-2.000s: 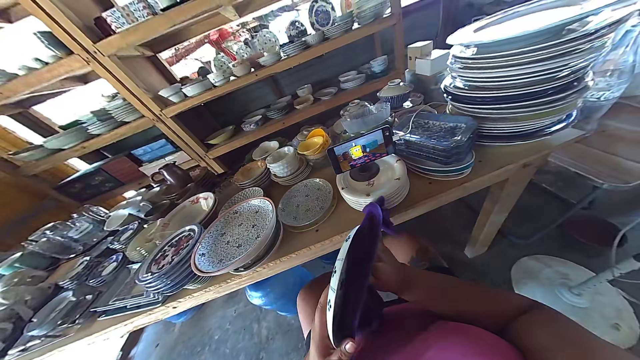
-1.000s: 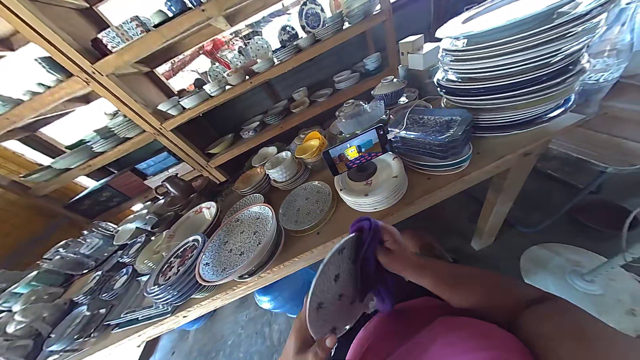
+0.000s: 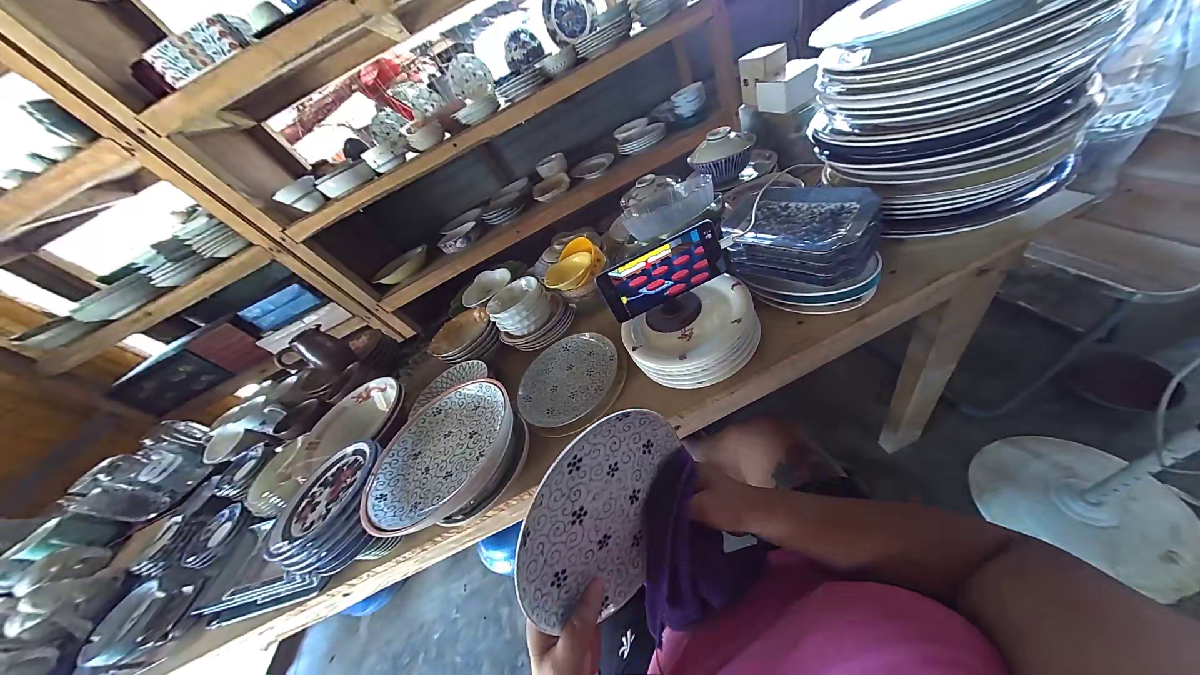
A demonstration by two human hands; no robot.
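Observation:
A round ceramic plate with a dark flower and scroll pattern is tilted up on edge at the lower middle. My left hand grips its lower rim, thumb on the patterned face. My right hand holds a purple cloth against the plate's right side; the cloth covers that part of the rim and hides some fingers. A similar flat plate lies on the wooden table beyond, beside a large patterned bowl.
A lit phone leans above stacked white plates. Square blue dishes and a tall plate stack stand right. Crowded dishes cover the table's left; wooden shelves of crockery stand behind. A white round stand base is on the floor.
The plate has turned from nearly edge-on, its patterned face now showing. The cloth, earlier over the plate's upper edge, is now lower along its right side.

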